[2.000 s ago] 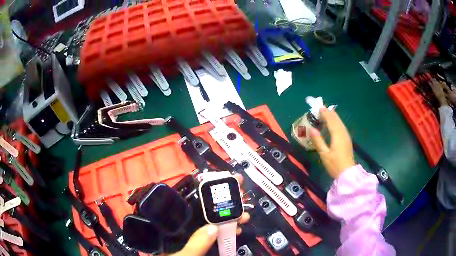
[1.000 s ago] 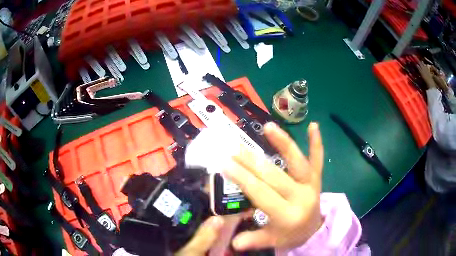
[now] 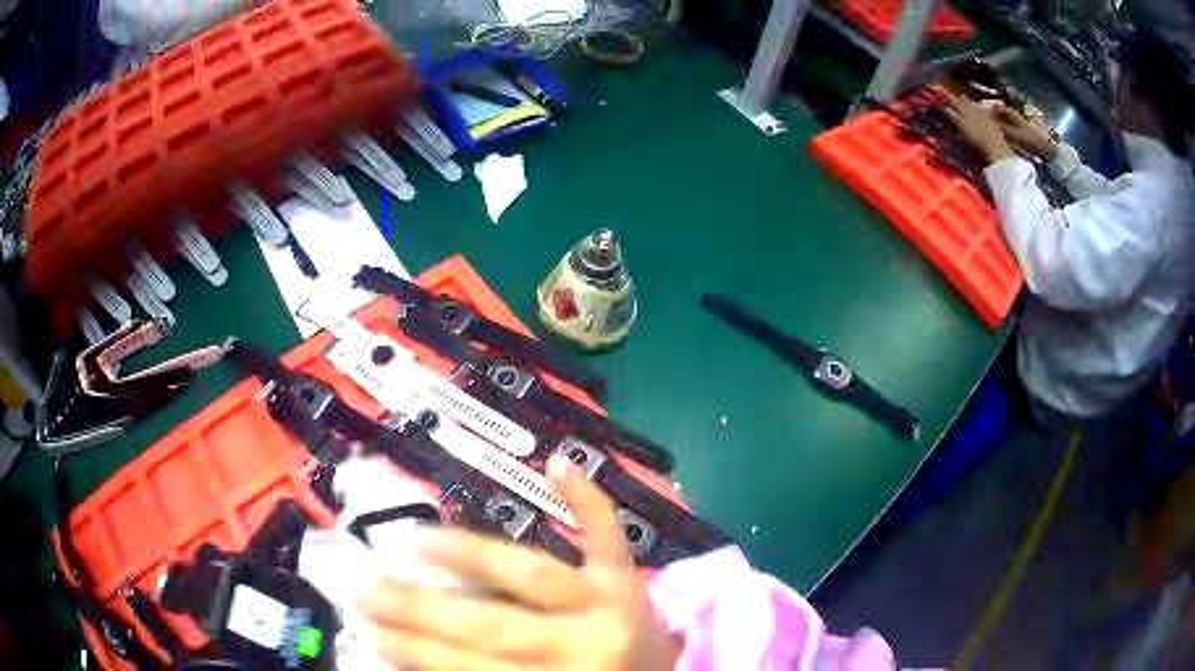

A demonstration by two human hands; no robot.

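Note:
My right hand (image 3: pixel 524 596), in a pink sleeve, holds a white cloth (image 3: pixel 374 492) at the bottom centre. The cloth and fingers cover most of a watch; a dark edge of its case shows. Left of it is a bundle of black smartwatches (image 3: pixel 216 590); one has a lit screen with a white code and green button. My left hand is not visible. Black watches (image 3: pixel 505 380) and white-strapped watches (image 3: pixel 446 400) lie face down across the red compartment tray (image 3: pixel 170 479).
A cream dispenser bottle (image 3: pixel 588 299) and a single black watch (image 3: pixel 832 371) stand and lie right of the tray. Beyond are a raised red tray (image 3: pixel 210 125), white paper (image 3: pixel 334 249), a scrap (image 3: pixel 501 184) and a blue bin (image 3: pixel 492 98). Another person works at a red tray (image 3: pixel 924 203).
My right hand has moved from the bottle to the watch with the white cloth. My left hand has dropped out of sight. The view has swung right, showing more of the other person.

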